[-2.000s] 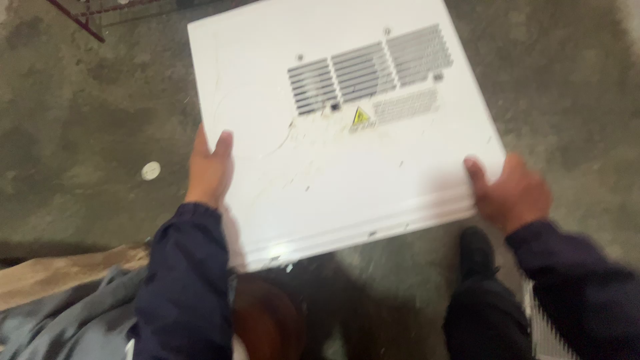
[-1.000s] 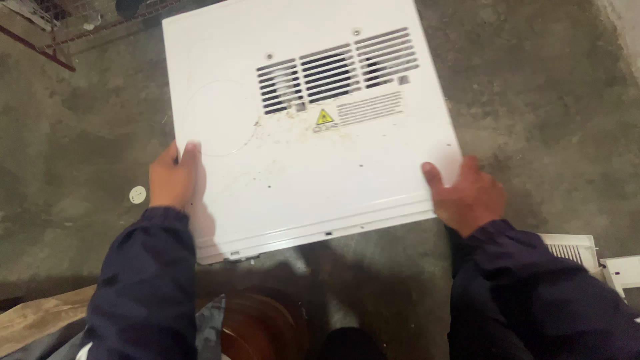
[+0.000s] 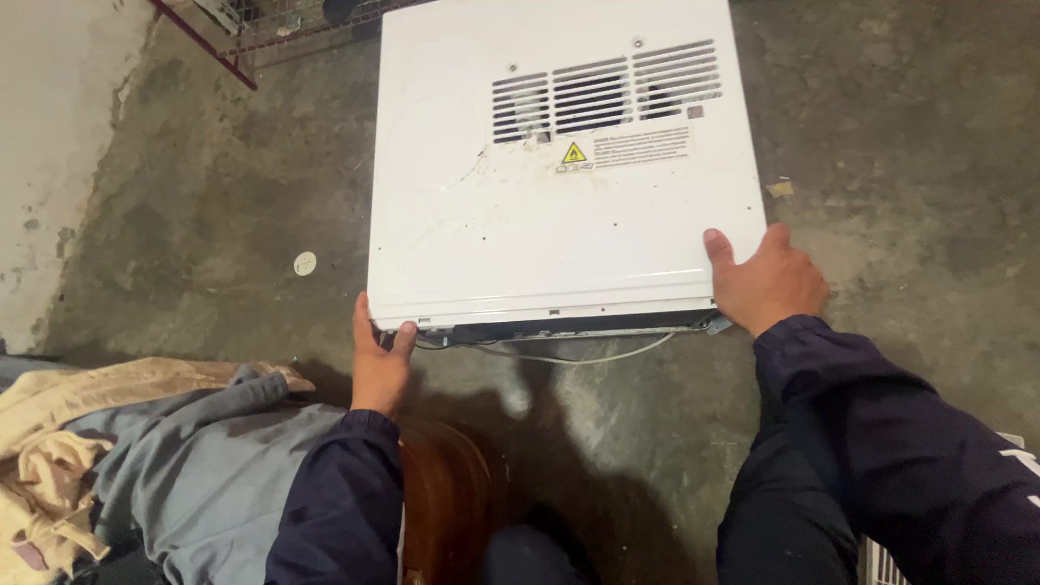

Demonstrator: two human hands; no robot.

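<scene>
A white metal appliance housing [image 3: 552, 236] with louvred vents [image 3: 591, 93] and a yellow flammability warning label [image 3: 574, 153] fills the upper middle of the head view. At its near left corner, my left hand [image 3: 382, 357] grips the edge between thumb and fingers. My right hand [image 3: 768, 280] holds the near right corner, its thumb on the white face. Under the near edge a dark gap shows, with a thin grey cable [image 3: 585, 358] hanging in a loop and a small metal bracket [image 3: 719, 326]. The underside of the housing is hidden.
Grey and tan cloths [image 3: 195, 463] lie at the lower left beside a brown rounded object [image 3: 451, 496]. A dark red metal frame with wire mesh [image 3: 244, 75] stands at the upper left. A white disc [image 3: 305, 263] lies on the concrete floor. A white slatted part [image 3: 886, 565] shows at lower right.
Both hands have kept hold of the white housing. My left hand has shifted down to its near left corner. The cable and bracket under the near edge now show.
</scene>
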